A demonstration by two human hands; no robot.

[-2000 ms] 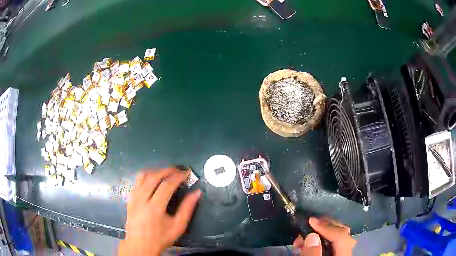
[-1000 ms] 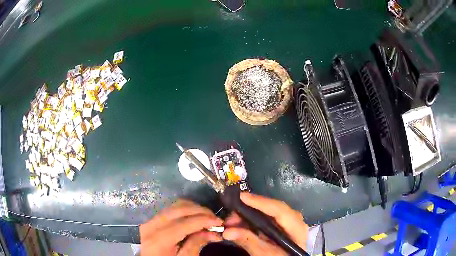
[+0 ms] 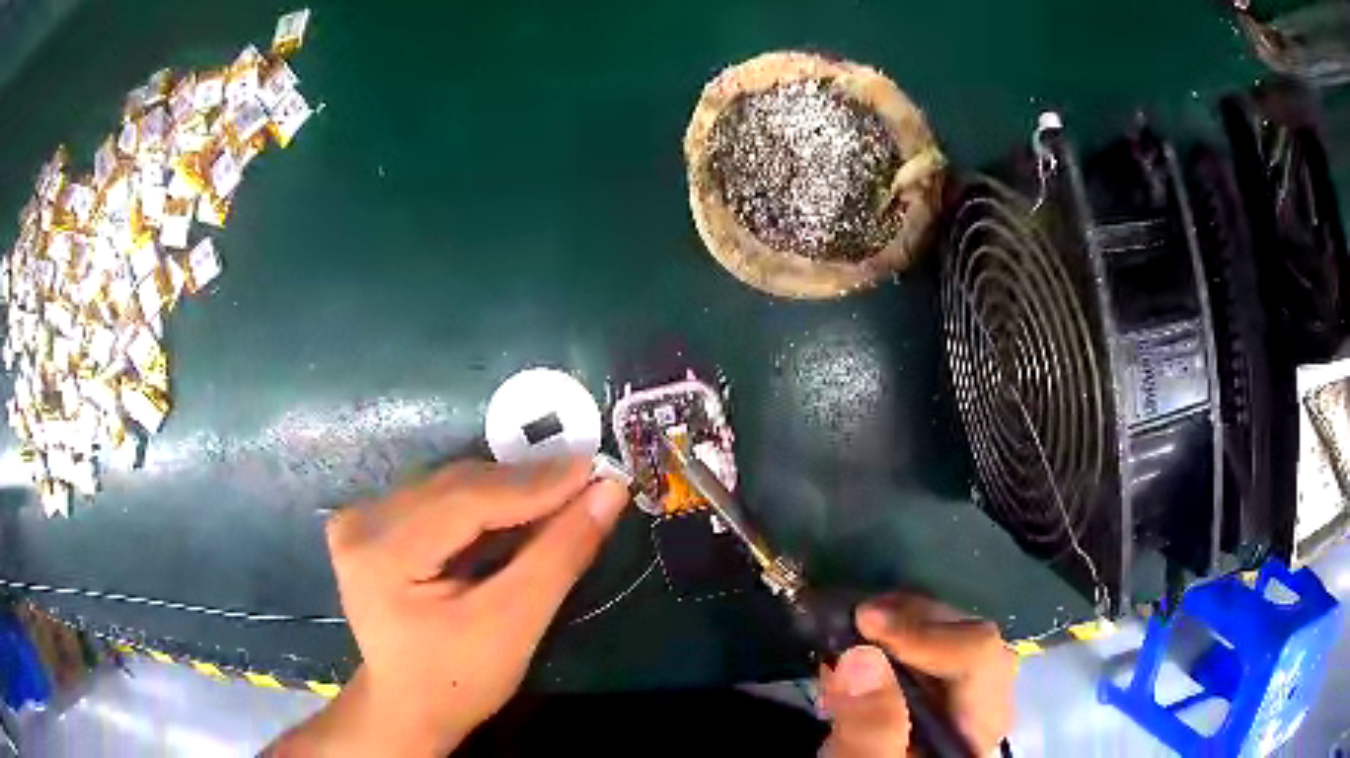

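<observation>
The circuit board in its pinkish-white housing [image 3: 705, 425] lies on the dark green bench, with an orange patch at its lower part and a black panel [image 3: 702, 557] below it. My left hand [image 3: 467, 570] pinches a small white piece [image 3: 609, 468] at the board's left edge; its exact shape is partly hidden by my fingers. A thin wire runs beside that hand. My right hand [image 3: 921, 669] holds the soldering iron [image 3: 780, 572] like a pen, its tip over the board. A white disc [image 3: 542, 421] with a dark square lies left of the board.
A pile of small silver-white squares [image 3: 126, 282] lies at the far left. A tan bowl of grey granules [image 3: 717, 224] stands beyond the board. A black fan [image 3: 1022, 370] stands at the right, with a pale tray [image 3: 1321, 467] past it. A blue stool [image 3: 1236, 669] is at the lower right.
My hands were together near the bench edge a second ago and are now apart. The iron's tip has moved onto the board. My left hand has brought the white piece up to the board.
</observation>
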